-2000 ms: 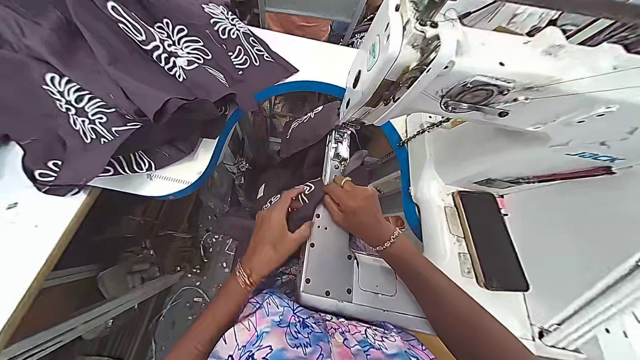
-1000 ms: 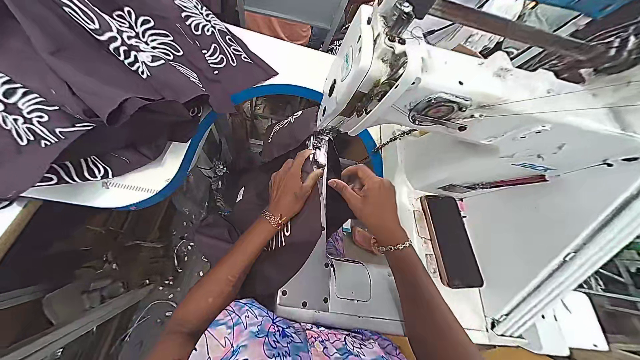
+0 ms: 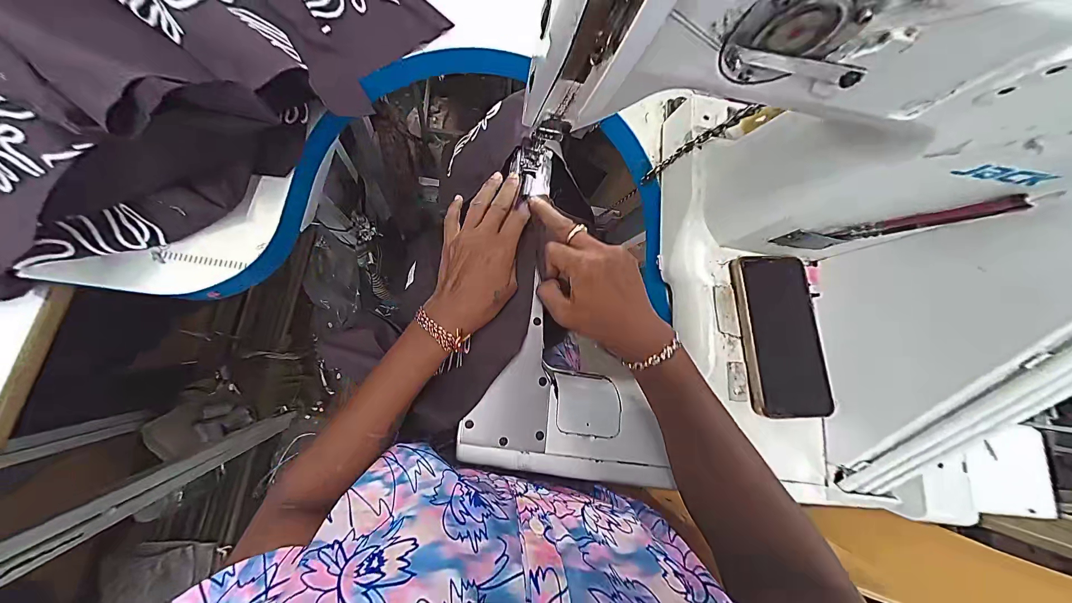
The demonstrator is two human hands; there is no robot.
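Observation:
Dark purple fabric (image 3: 469, 360) with white patterning lies over the narrow bed (image 3: 511, 410) of a white Jack sewing machine (image 3: 796, 167). Its presser foot (image 3: 533, 172) stands over the cloth, just beyond my fingertips. My left hand (image 3: 481, 260) rests flat on the fabric with fingers spread, left of the foot. On the right, my right hand (image 3: 599, 289) points its ringed index finger at the cloth edge close in front of the foot, its other fingers curled. Whether these fingers pinch the edge is hidden.
More of the dark patterned cloth (image 3: 209, 59) is heaped on the white table at upper left, beside a blue-edged cutout (image 3: 314, 167). A smartphone (image 3: 783, 335) lies on the machine base at right. A chain (image 3: 703, 142) runs behind the bed. Metal bars (image 3: 142, 477) stand lower left.
Two seconds ago both hands were nearer me on the bed; my left hand now lies flat beside the foot. My right index finger has extended toward the foot. More fabric covers the bed.

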